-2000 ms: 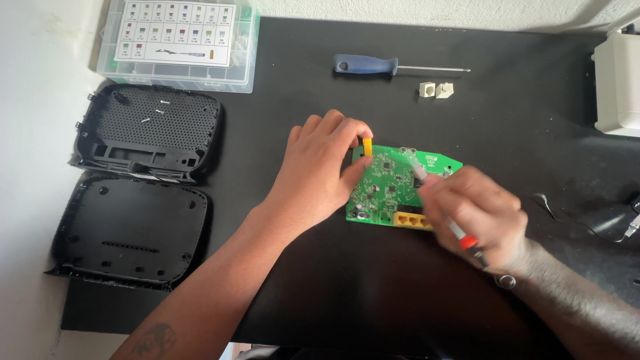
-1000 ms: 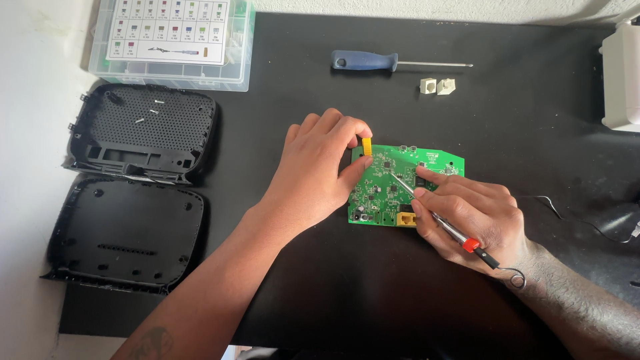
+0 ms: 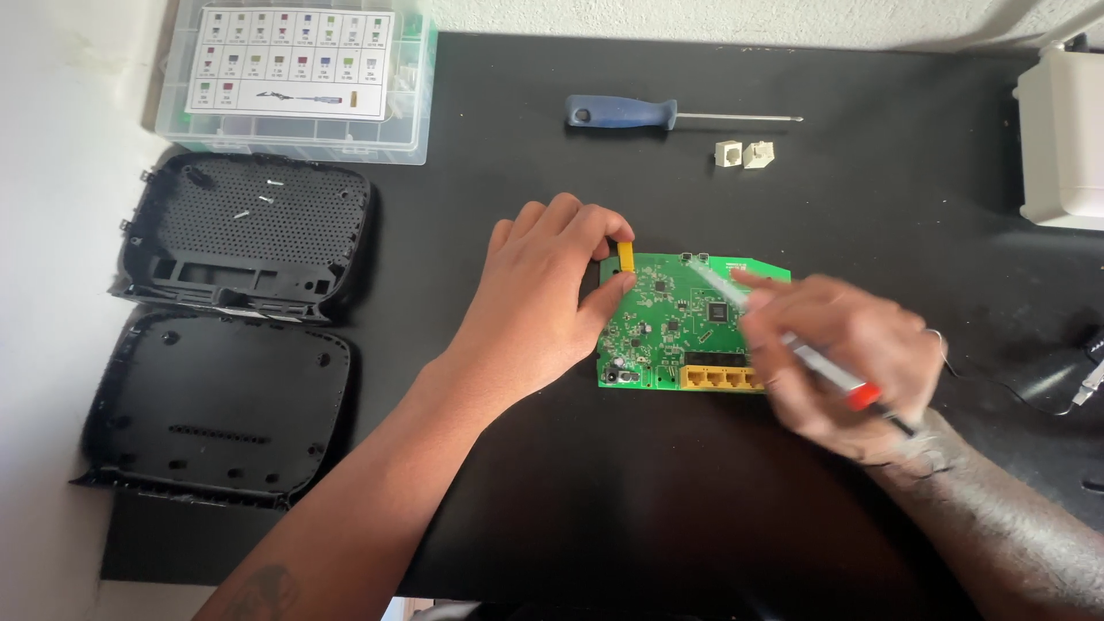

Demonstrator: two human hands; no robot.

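A green router circuit board [image 3: 673, 323] lies on the black table, with a row of yellow Ethernet ports [image 3: 723, 378] along its near edge. My left hand [image 3: 552, 293] pinches a small yellow plastic piece [image 3: 626, 256] at the board's upper left corner, between thumb and index finger. Over the board's right side, my right hand [image 3: 837, 362] holds a pen-shaped circuit tester probe [image 3: 826, 373], clear-bodied with a red band and a wire at its rear. Both hand and probe are blurred. The probe's tip points at the board's upper edge; whether it touches is unclear.
Two black router casing halves [image 3: 336, 194] [image 3: 224, 405] lie at the left, several small screws in the upper one. A clear plastic case [image 3: 405, 142] stands behind them. Beyond the board are a blue-handled screwdriver [image 3: 621, 113] and two white jacks [image 3: 729, 154]. A white box [image 3: 1065, 138] is at the right.
The probe tip has moved up from the middle of the board toward its upper edge, compared with one second ago. My left hand has stayed on the yellow piece.
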